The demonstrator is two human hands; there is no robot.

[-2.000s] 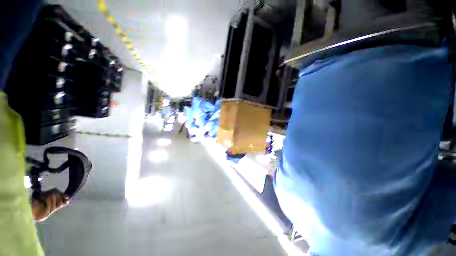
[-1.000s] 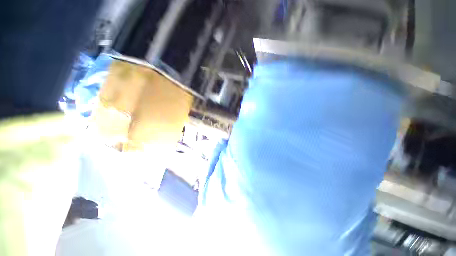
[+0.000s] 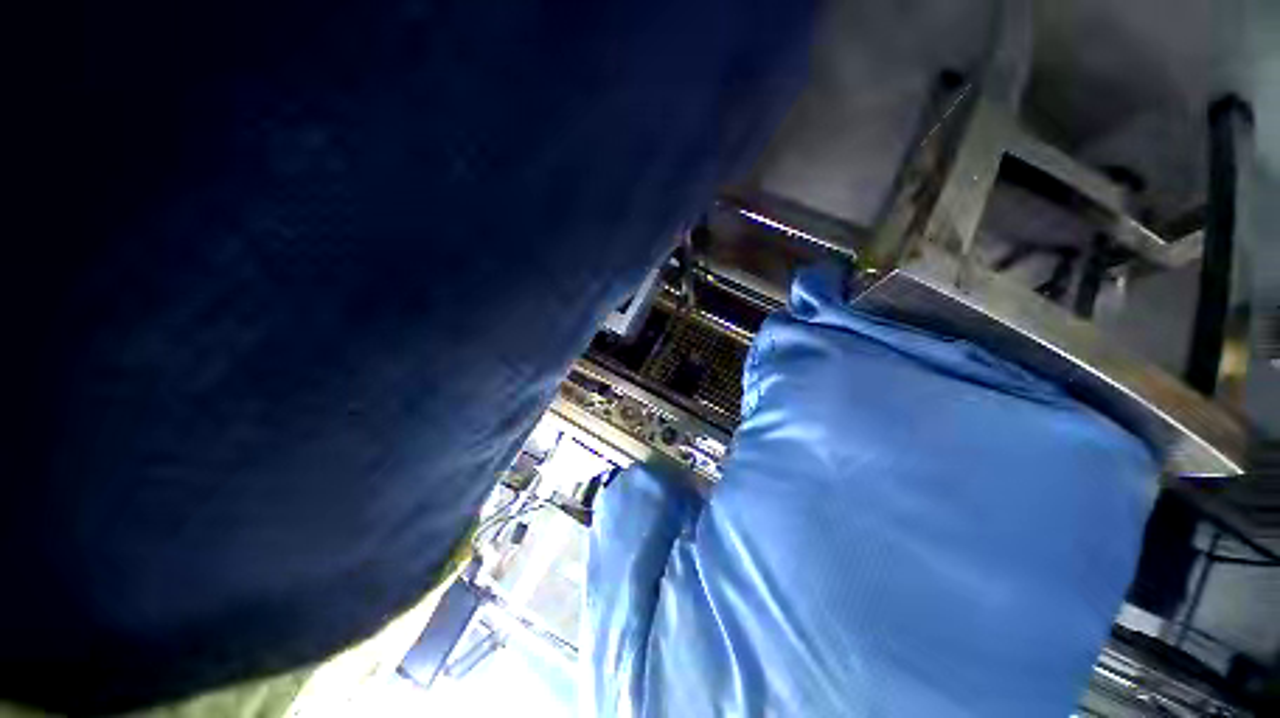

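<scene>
Neither of my hands shows in the head view. A large dark blue cloth surface (image 3: 323,309) fills the left half, very near the lens. A person in a light blue smock (image 3: 898,519) is at the centre right, seen upside down or tilted, on a stool (image 3: 969,211) with a wooden-looking seat edge and metal legs. A strip of pale yellow-green cloth (image 3: 253,696) shows at the bottom left. Whether anything is held is hidden.
Between the dark cloth and the blue smock is a brightly lit line or bench (image 3: 541,561) with cables and small parts, blown out in places. A perforated dark panel (image 3: 695,368) and a metal rail (image 3: 639,414) lie above it. Dark frame parts stand at the right edge.
The dark blue cloth has grown from the upper left corner to cover the left half. The cardboard carton has left view. The stool frame shows more clearly above the smock.
</scene>
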